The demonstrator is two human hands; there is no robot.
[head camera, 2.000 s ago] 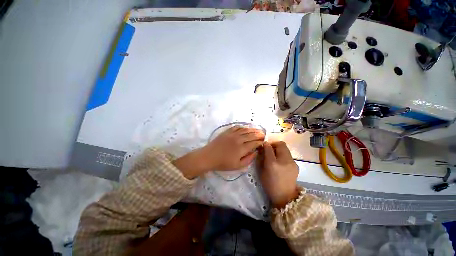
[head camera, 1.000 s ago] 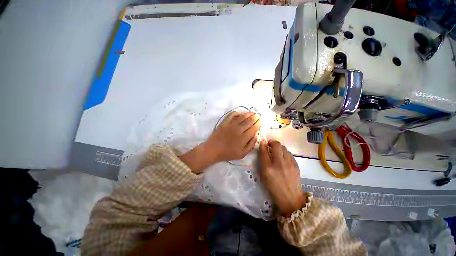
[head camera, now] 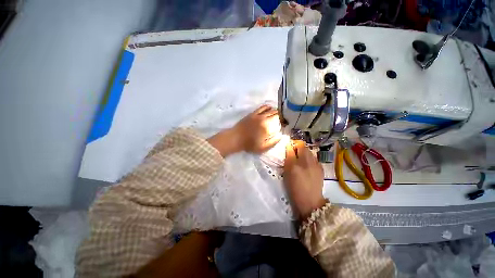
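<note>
A white eyelet fabric piece [head camera: 239,190] lies spread on the machine table, its front part reaching the table's front edge. My left hand [head camera: 259,130] lies on the cloth just left of the lit needle area, fingers bent. My right hand [head camera: 303,175] holds the cloth edge with its fingertips close in front of the needle area. The fingertips of both hands nearly meet; glare and the hands hide the needle point. The white industrial sewing machine [head camera: 374,81] stands over the cloth's right end. Snips with yellow and red handle loops [head camera: 355,172] lie right of my right hand.
The white machine table [head camera: 179,70] has a blue patch [head camera: 113,100] at its left edge and a printed ruler scale [head camera: 423,218] along its front. White cloth heaps [head camera: 62,244] show below the table at both sides. Crumpled patterned cloth [head camera: 290,13] lies beyond the far edge.
The view has shifted, so the machine sits further left in it. Both hands are now at the needle area, and the cloth is drawn in closer. The looped line seen around my left hand no longer shows.
</note>
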